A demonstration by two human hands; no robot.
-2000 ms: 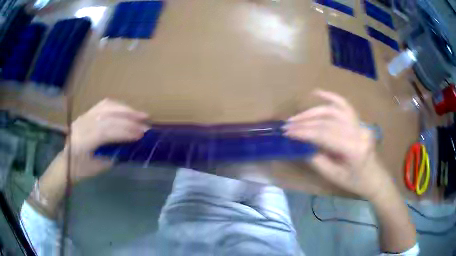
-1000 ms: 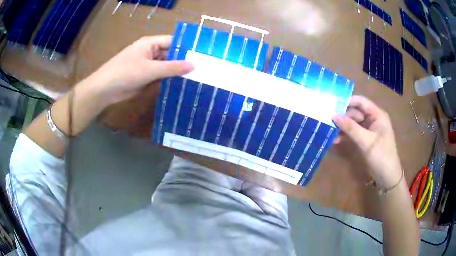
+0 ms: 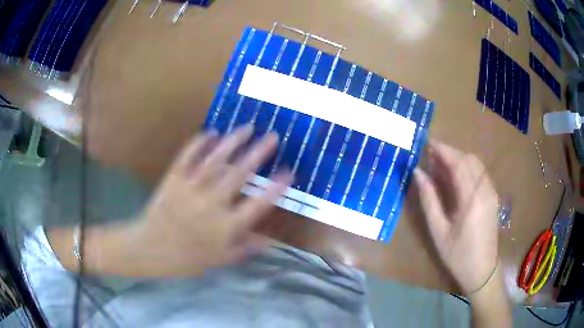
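Observation:
A blue solar panel [image 3: 349, 150] lies back side up at the table's front, slightly turned. A wide white strip [image 3: 326, 106] crosses its upper part and a narrower white strip [image 3: 352, 221] runs along its near edge. A silver bracket-shaped wire [image 3: 309, 36] sticks out past the far edge. My left hand [image 3: 214, 198], blurred, is over the near left corner with fingers spread and hides part of it. My right hand [image 3: 458, 211] is at the right edge, thumb and fingers apart; whether it touches the panel is unclear.
Dark cells [image 3: 73, 32] lie at the far left, and another cell [image 3: 504, 85] with narrow strips lies at the far right. A white bottle [image 3: 561, 122], red and yellow handled pliers [image 3: 538, 261] and silver wire bits [image 3: 543, 163] are on the right.
The panel went from held up and bent between both hands to flat on the table. My left hand let go of its upper left edge and moved down; my right hand opened.

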